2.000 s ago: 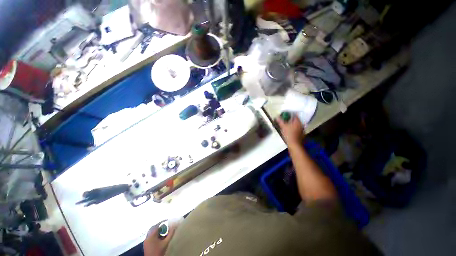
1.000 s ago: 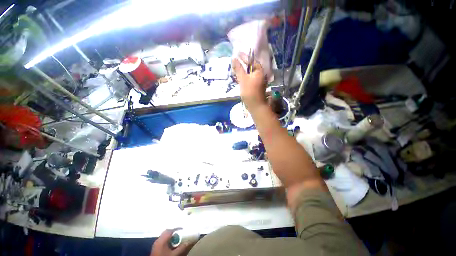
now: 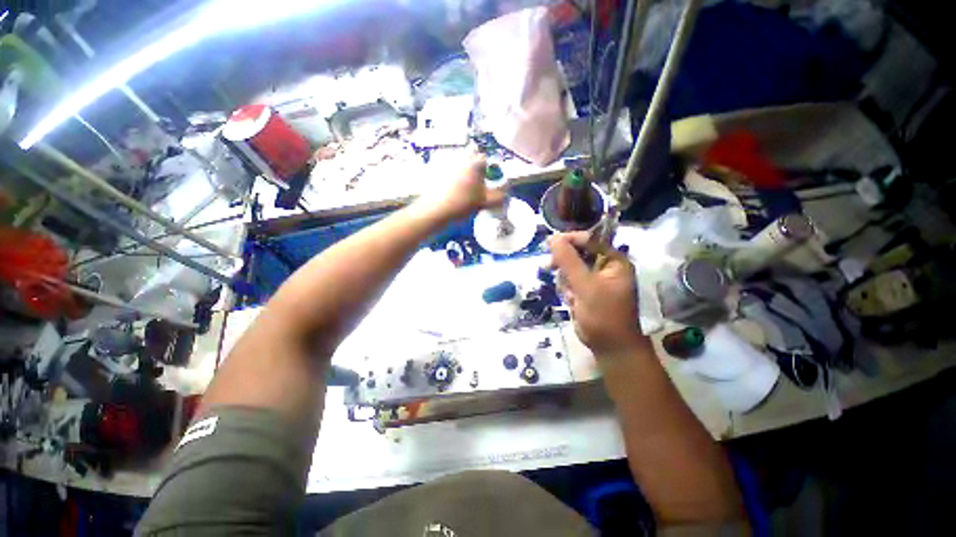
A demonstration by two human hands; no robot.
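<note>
My left hand [image 3: 469, 189] holds a white thread cone with a green end [image 3: 495, 179] above a white disc of the thread stand [image 3: 504, 228]. My right hand [image 3: 598, 283] is just right of it, fingertips pinched together near the stand's pole; a thread between them is too fine to make out. A dark cone with a green top [image 3: 574, 197] stands on the other disc. The sewing machine head [image 3: 461, 372] lies below both hands.
A dark green cone [image 3: 683, 341] lies right of the machine. Metal poles [image 3: 667, 89] rise behind my right hand. A red cone [image 3: 269, 145] and pink cloth [image 3: 518, 84] are at the back. Fabric scraps [image 3: 802, 299] lie at the right.
My left hand has risen from the table's front edge to the stand with the white cone. My right hand has come down from the pink cloth to beside the pole.
</note>
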